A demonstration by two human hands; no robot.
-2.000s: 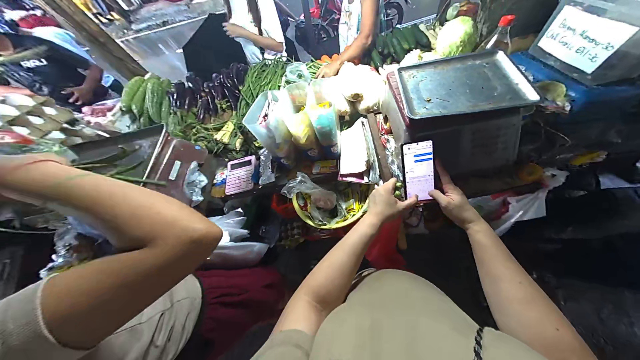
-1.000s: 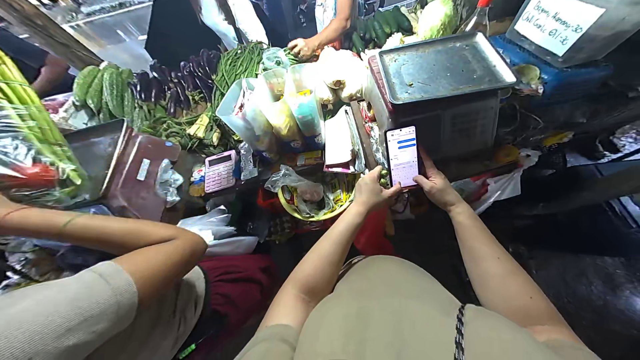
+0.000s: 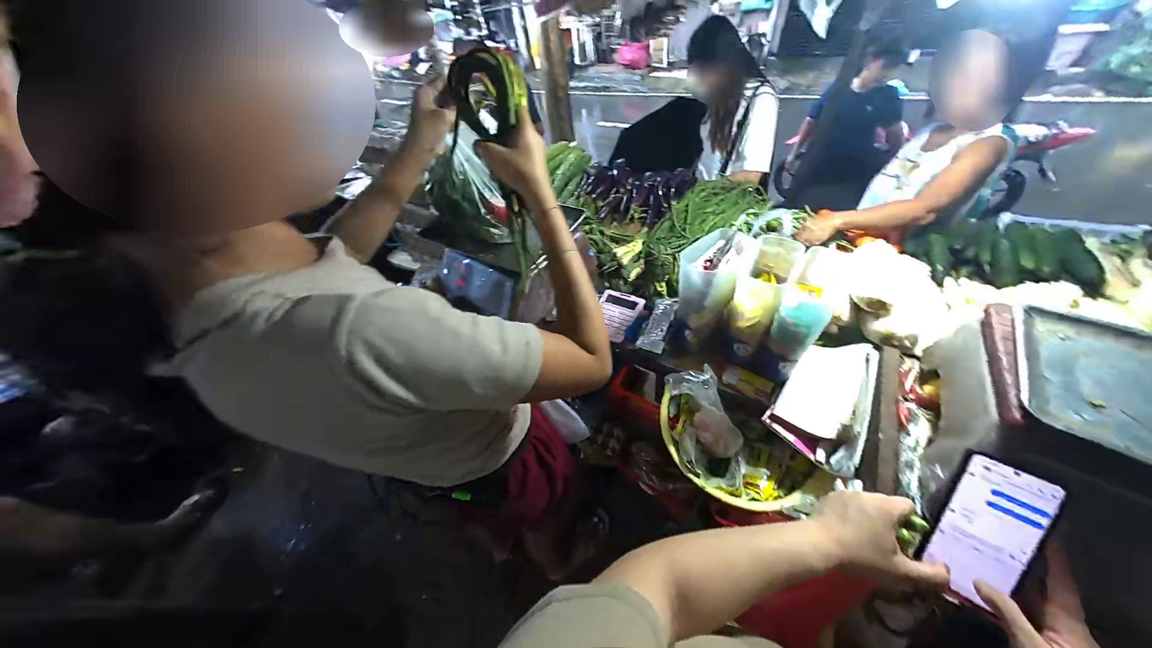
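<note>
A smartphone (image 3: 994, 531) with a lit screen is at the lower right, propped upright. My right hand (image 3: 1044, 598) supports its right and lower side, the thumb over the bottom of the screen. My left hand (image 3: 868, 540) is at its left edge, thumb touching the lower corner; small green vegetables (image 3: 911, 533) show beside its fingers. Just left of my left hand sits a yellow basket (image 3: 670, 436) with a plastic bag (image 3: 711, 423) and small packets in it. Above it lies an open notebook (image 3: 823, 387).
A co-worker (image 3: 378, 360) on the left holds long green bean pods (image 3: 499, 90). Behind the calculator (image 3: 621, 310) and plastic containers (image 3: 756, 297) lie eggplants (image 3: 634, 193) and string beans (image 3: 711, 216). A metal tray (image 3: 1093, 378) is at right. Several people stand across the stall.
The view has swung far to the left and up, so the phone now sits at the lower right. The co-worker's arms are raised, holding the long green pods. My hands remain at the phone.
</note>
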